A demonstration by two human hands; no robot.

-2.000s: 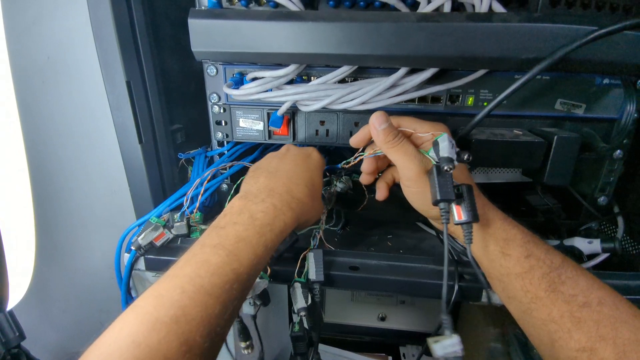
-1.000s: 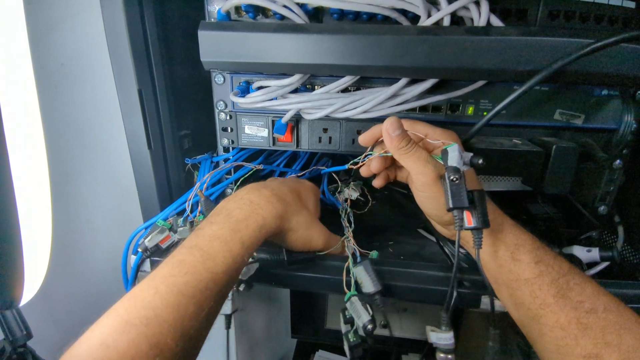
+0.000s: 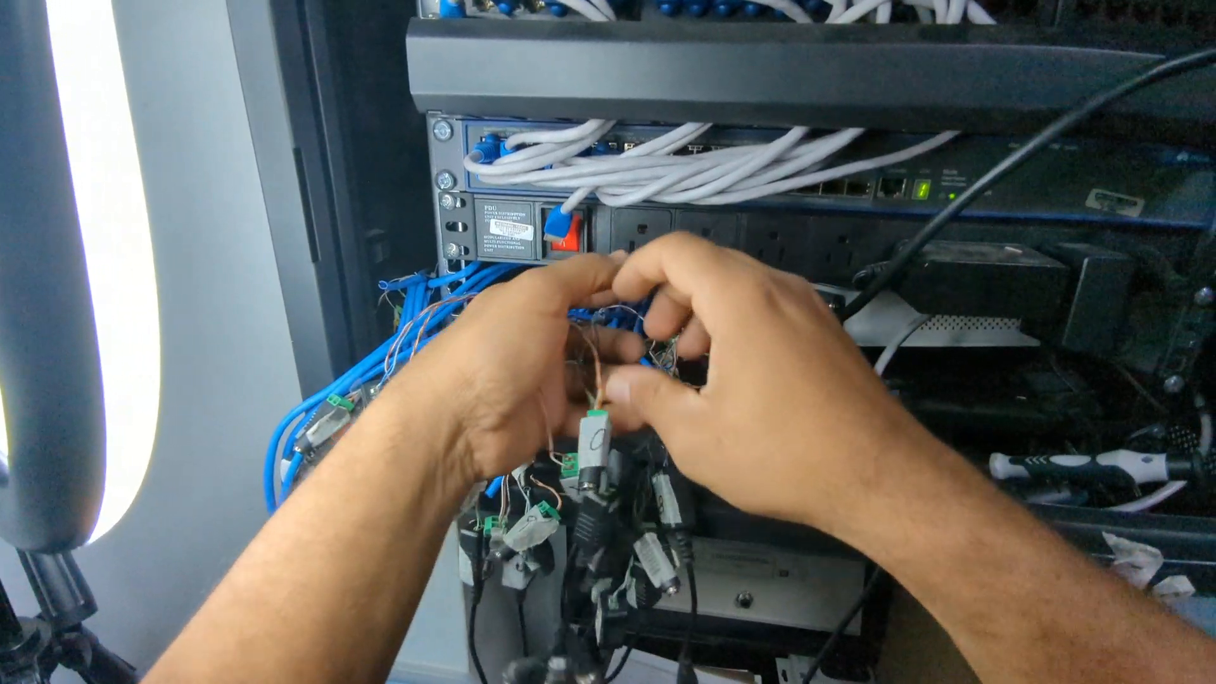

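Observation:
My left hand [image 3: 513, 370] and my right hand [image 3: 750, 370] meet in front of the rack, fingers curled around thin twisted wires [image 3: 597, 366]. What each fingertip pinches is partly hidden. Just below them hangs a grey connector with a green screw terminal [image 3: 594, 446], its wires running up between the hands. More such connectors [image 3: 534, 527] with black leads dangle beneath in a cluster. Blue network cables [image 3: 356, 380] curve down behind my left wrist, and another green-ended connector [image 3: 326, 423] lies by them.
White patch cables [image 3: 665, 171] loop across a network switch above a power strip [image 3: 760, 233] with a red switch. A thick black cable [image 3: 1007, 152] crosses at right. A screwdriver [image 3: 1092, 465] lies on the right shelf. A bright lamp [image 3: 114, 285] stands at left.
My right hand has come down and left from its raised place, and my hands are now together. The connectors that hung by my right wrist are no longer there.

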